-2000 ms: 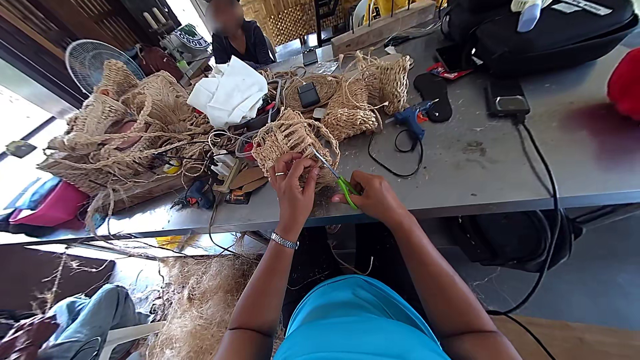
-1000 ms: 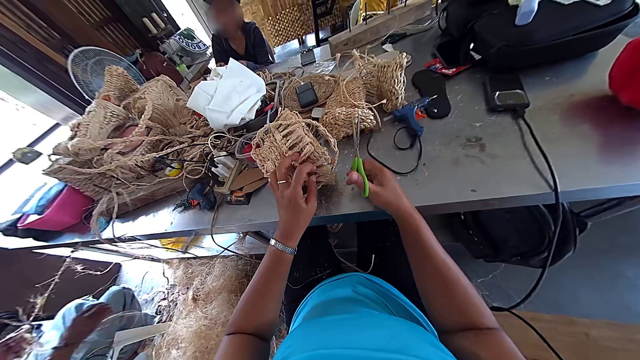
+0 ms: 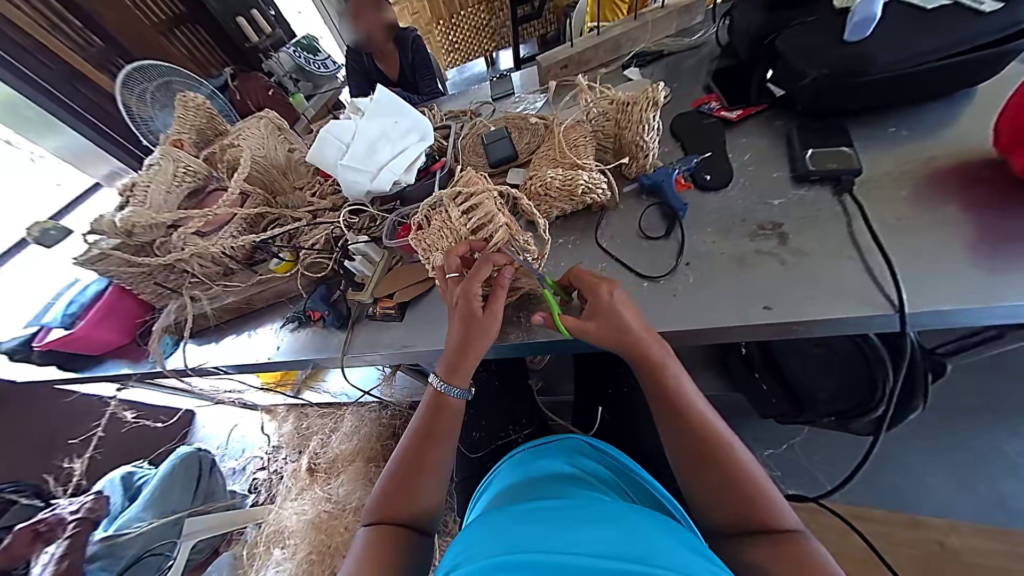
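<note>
My left hand (image 3: 474, 292) grips the near edge of a woven natural-fiber piece (image 3: 460, 214), which lies on the metal table by the front edge. My right hand (image 3: 596, 310) holds green-handled scissors (image 3: 554, 308), their blades pointing left into the fiber beside my left fingertips. How far apart the blades are cannot be told. Behind the piece sit more woven fiber pieces (image 3: 564, 180) and a coiled braid mat (image 3: 524, 138) with a small black case (image 3: 499, 147) on it.
A blue glue gun (image 3: 666, 186) with a looped cord lies to the right, near a black insole (image 3: 702, 150). A cabled black device (image 3: 824, 152) rests farther right. Braided fiber (image 3: 200, 216) is heaped at left, beside white cloth (image 3: 372, 142). A person (image 3: 394, 60) sits across the table.
One second ago the scissors pointed upward, away from the woven piece; now my right hand has brought them left, with the blades at its edge. My left hand stays on the piece.
</note>
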